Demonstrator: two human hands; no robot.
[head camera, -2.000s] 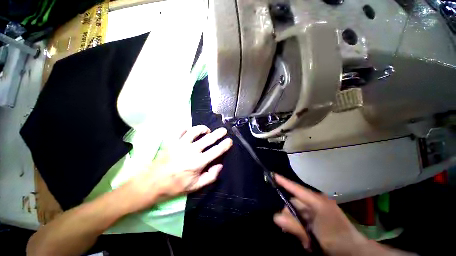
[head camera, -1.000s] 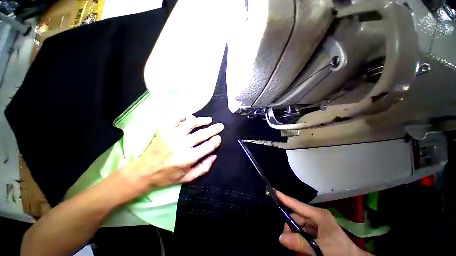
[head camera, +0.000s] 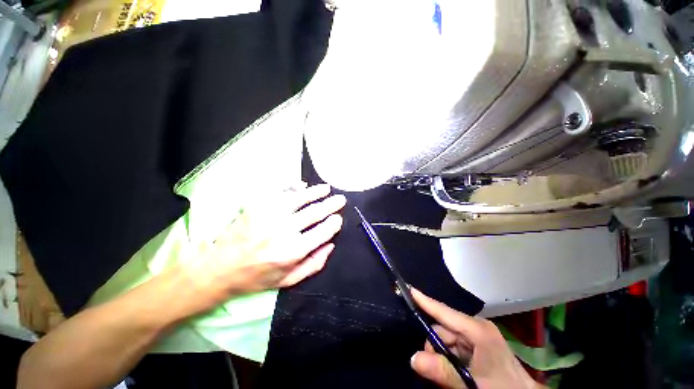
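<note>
A black and pale neon-green garment panel (head camera: 346, 281) lies in front of me, partly under the head of the sewing machine (head camera: 487, 99). My left hand (head camera: 266, 239) lies flat on the panel with fingers spread, just left of the needle area. My right hand (head camera: 464, 342) holds the long black fabric scissors (head camera: 396, 275). Their tip rests at or just over the black fabric, right of my left fingertips. Near the tip a short pale line or edge (head camera: 407, 227) runs right across the black fabric. Rows of fine stitching show lower on the panel.
A curved metal bar (head camera: 533, 203) and small metal parts sit by the needle. The white machine bed (head camera: 540, 262) extends right. Brown cardboard with yellow printed tape (head camera: 137, 14) edges the table at upper left. Red and green items (head camera: 544, 353) hang below at right.
The scissors tip has moved left and down from the needle area, away from the presser foot. My left hand stays on the panel. The camera view has shifted, with the machine head larger.
</note>
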